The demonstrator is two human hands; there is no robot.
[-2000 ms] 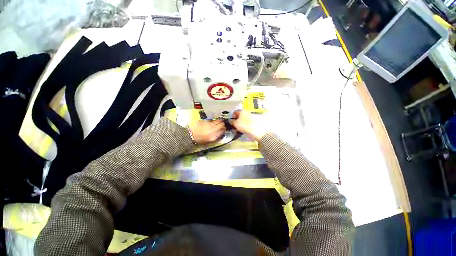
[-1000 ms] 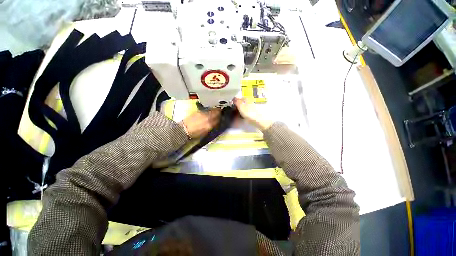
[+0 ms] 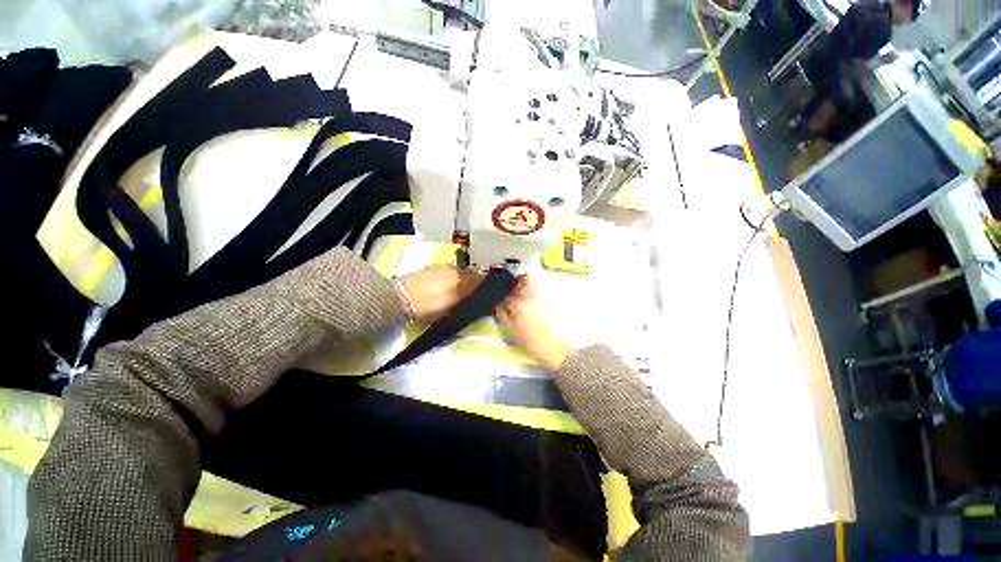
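A black fabric band [image 3: 452, 321] runs from under the sewing machine head [image 3: 510, 181] down to the left, its upper end at the needle area. My left hand [image 3: 437, 292] is on the band's left side, its fingertips partly hidden behind the band. My right hand [image 3: 527, 313] holds the band's end from the right, just below the head. The needle and presser foot are hidden by the head and fingers. A yellow piece [image 3: 569, 251] lies right of the needle area. The shiny machine bed [image 3: 439, 384] is below my hands.
Black bands [image 3: 247, 115] fan out at the left. A stack of black pieces [image 3: 439, 450] lies along the front edge. Bundles with a white tie [image 3: 68, 364] are at far left. A plastic bag [image 3: 110, 24], a control screen [image 3: 884, 170] and a cable [image 3: 733, 329] also show. A person is at upper right.
The view has shifted, so the machine sits lower and further right. The band, blurred one second ago, now shows as a clear flat strip hanging toward the lower left. Both hands remain at the needle area.
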